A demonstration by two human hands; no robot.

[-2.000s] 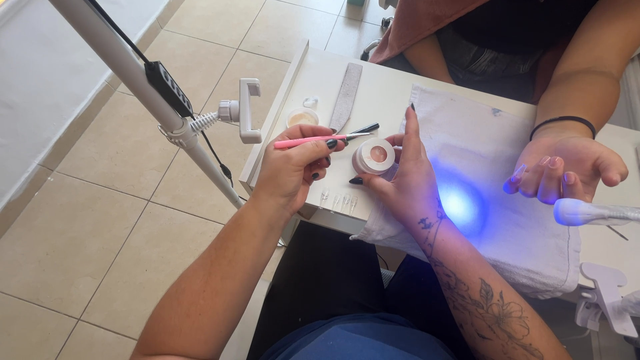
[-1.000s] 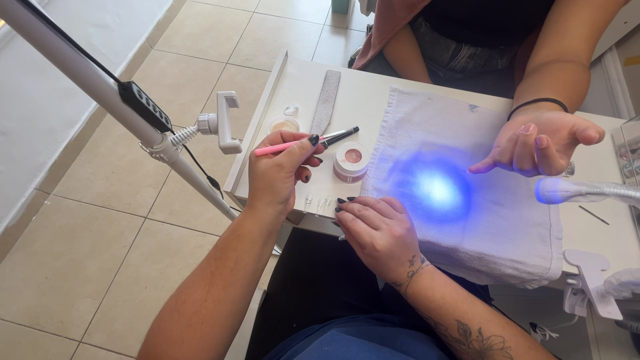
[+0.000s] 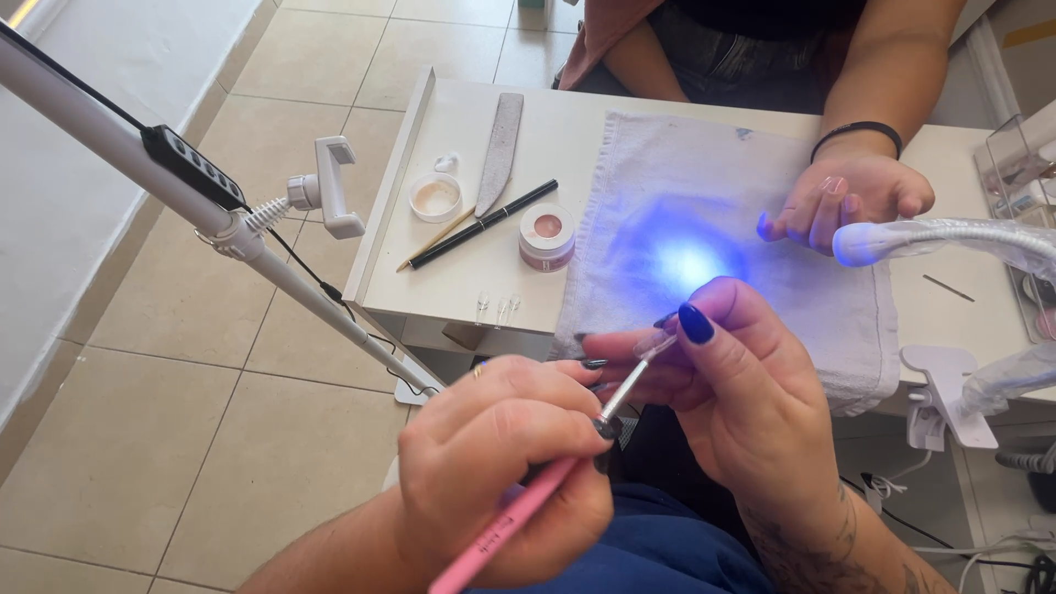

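Observation:
My left hand grips a pink-handled nail brush, its tip against a clear nail tip. Between thumb and fingers, my right hand holds that nail tip. Beyond my hands, a small jar of pinkish product stands open beside the white towel. Left of it a black pen-like brush lies across a thin wooden stick, near a nail file and a white lid. Several clear nail tips lie at the table's near edge.
A person's hand with a black wristband rests palm up at the towel's far right. A flexible lamp casts blue light on the towel, near its white clamp. A stand pole with a phone holder rises at left.
Both my hands have come together nearer the camera, the right one now holding a clear nail tip. The black brush seen crossing the pink one in my left hand now lies on the table.

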